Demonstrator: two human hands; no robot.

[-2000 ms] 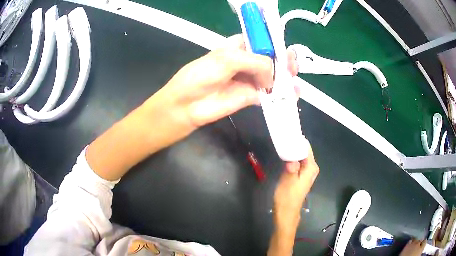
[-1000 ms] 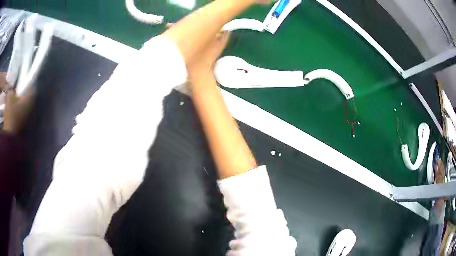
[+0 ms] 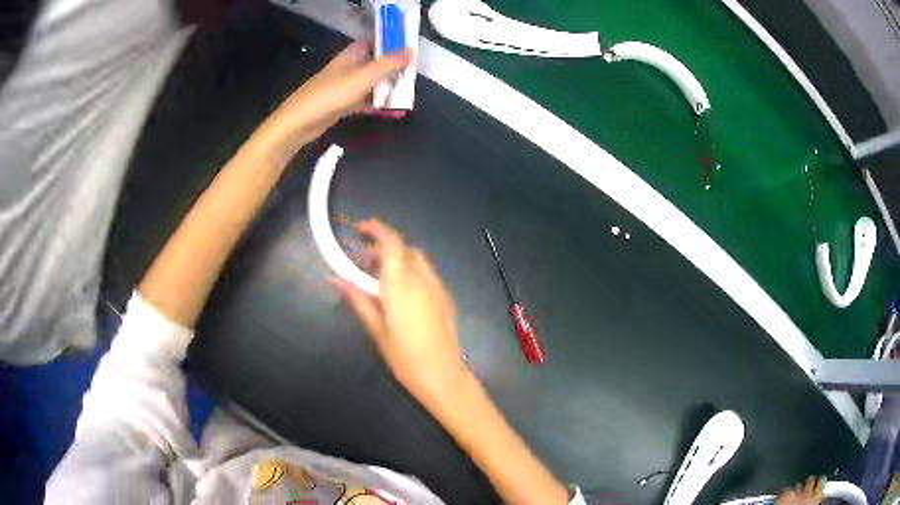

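My left hand (image 3: 345, 89) holds a white housing shell (image 3: 399, 96) with a bright blue battery cell (image 3: 393, 28) in its open side, at the top by the rail; the shell's far end is cut off by the picture's edge. My right hand (image 3: 410, 306) grips the lower end of a white curved arm (image 3: 321, 212) above the black bench. Thin reddish wires lie between the arm's upper end and the shell; whether they join the two is unclear. A screwdriver (image 3: 526, 333) with a red handle lies on the bench right of my right hand.
A joined unit (image 3: 533, 41) with trailing wires and a hooked unit (image 3: 847, 276) lie on the green belt (image 3: 750, 217) beyond the pale rail (image 3: 592, 168). Another white shell (image 3: 706, 459) and another person's hand (image 3: 801, 493) are lower right. A person's pale sleeve (image 3: 69, 178) is at left.
My hands have come back from over the belt to the bench side, now with a shell and a curved arm visible in them. The screwdriver shows again. A person's pale sleeve has entered at upper left.
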